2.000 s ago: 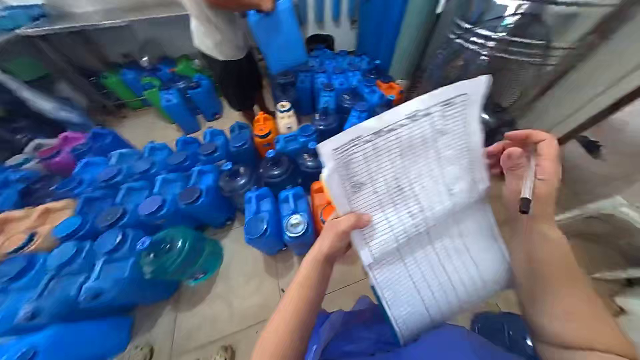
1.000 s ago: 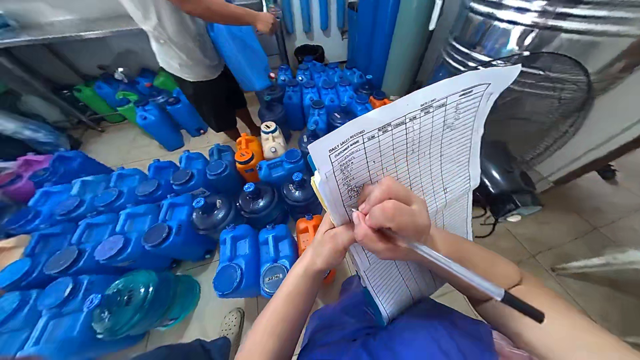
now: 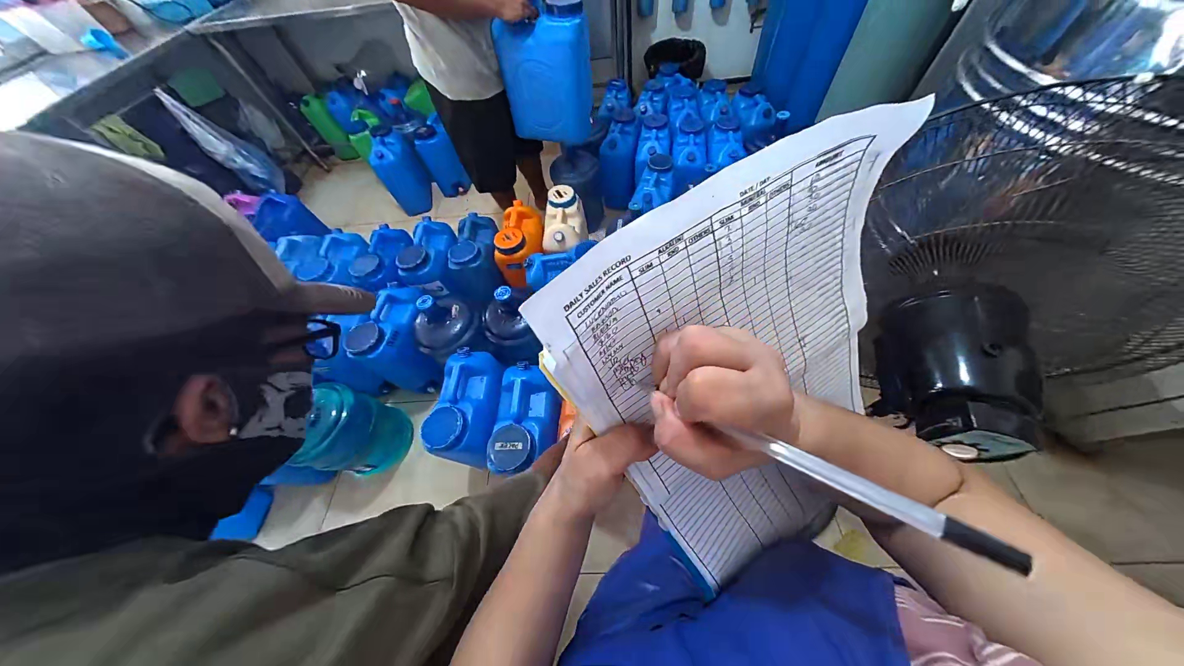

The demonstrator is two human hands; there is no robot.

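Observation:
My left hand (image 3: 597, 462) grips the lower left edge of a stack of paper forms (image 3: 740, 268), which bears a printed table with handwriting. In my right hand (image 3: 726, 398) is a clear-barrelled pen (image 3: 860, 490) with a black cap on its rear end, pointing down to the lower right. The fist rests on the sheet, and the pen's tip is hidden behind the fingers. Below the paper lies blue cloth (image 3: 740, 610) over my lap. Just left of my left hand stand blue plastic water jugs (image 3: 521, 421).
At the left, close by, a person in a cap (image 3: 120, 305) leans in. Another person (image 3: 462, 65) holds a blue jug (image 3: 546, 74) at the back. Many jugs cover the floor, with a teal round bottle (image 3: 356, 430) among them. A black fan (image 3: 962, 361) stands at the right.
Between two seconds and one second ago, my right hand came onto the paper with the pen, and it is still there. A person in a cap has come into view at the left.

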